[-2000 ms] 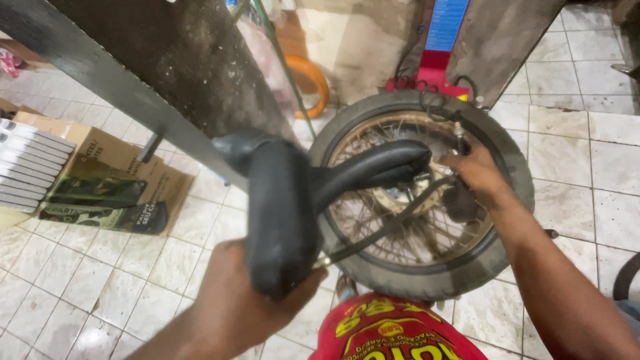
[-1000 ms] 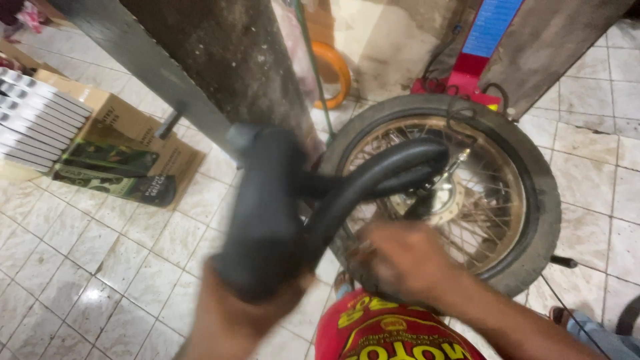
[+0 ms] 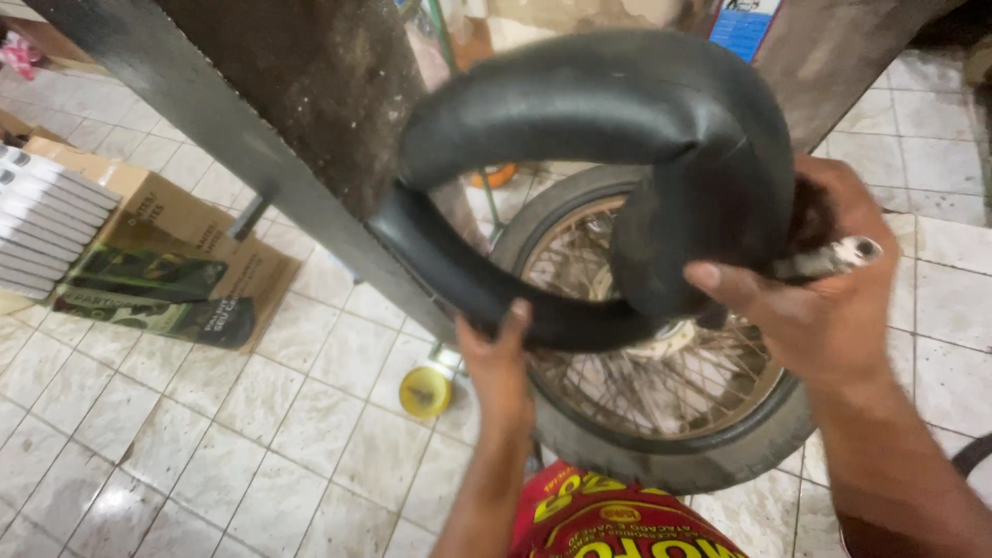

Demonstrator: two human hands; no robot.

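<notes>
A partly inflated black rubber inner tube (image 3: 558, 116) is held up in the middle of the view, bent into a loop with a crease at its right. My left hand (image 3: 500, 356) grips its lower strand between thumb and fingers. My right hand (image 3: 821, 310) holds the thick right part, with a metal air chuck or hose fitting (image 3: 845, 254) between its fingers. Behind and below the tube is a spoked motorcycle wheel (image 3: 659, 457) with its tyre, lying flat; the tube hides part of its rim and hub.
A dark upright panel with a grey metal edge (image 3: 256, 147) stands at the left. Beyond it are a printed cardboard box (image 3: 263, 287) and a stack of white items (image 3: 54, 225). A yellow round container (image 3: 425, 391) sits on the tiled floor, near the wheel. An orange ring (image 3: 496, 174) lies behind.
The tube has been raised and opened into a wide loop. My right hand has moved from over the wheel to the right side of the tube, and my left hand now holds its lower strand.
</notes>
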